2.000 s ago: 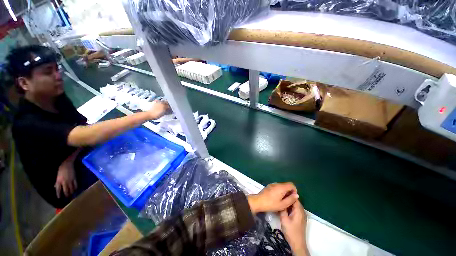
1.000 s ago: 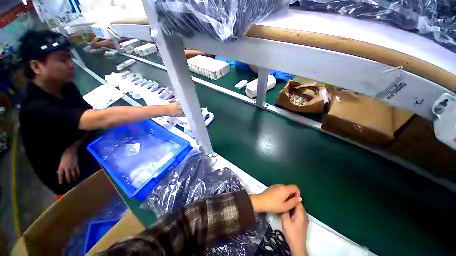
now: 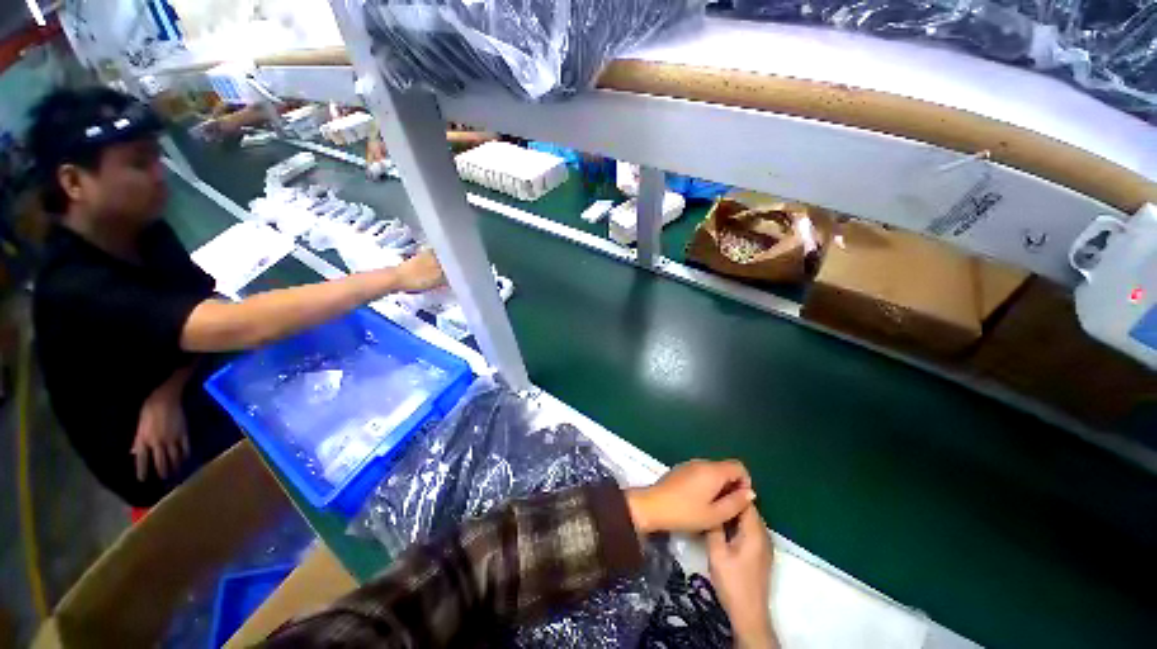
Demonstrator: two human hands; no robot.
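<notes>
My left hand (image 3: pixel 692 496), in a brown plaid sleeve, reaches in from the lower left over the bench edge. My right hand (image 3: pixel 744 571) comes up from the bottom, and its fingertips meet those of my left hand. A small dark spot shows between the fingers, but I cannot tell whether it is a held thing. Black cables (image 3: pixel 688 614) lie in a tangle just below my hands. A clear plastic bag (image 3: pixel 489 463) with dark contents lies to the left, partly under my left sleeve. A white flat surface (image 3: pixel 837 609) lies right of my right hand.
The green belt (image 3: pixel 761 393) runs beyond my hands. A blue bin (image 3: pixel 343 399) and an open carton (image 3: pixel 165 545) are at left, beside a co-worker (image 3: pixel 114 292) reaching to white products (image 3: pixel 336 228). A shelf post (image 3: pixel 444 216) stands ahead; brown boxes (image 3: pixel 895 285) sit under the shelf.
My hands stay together in nearly the same place. The view has shifted slightly. The co-worker's reaching hand has moved a little among the white products.
</notes>
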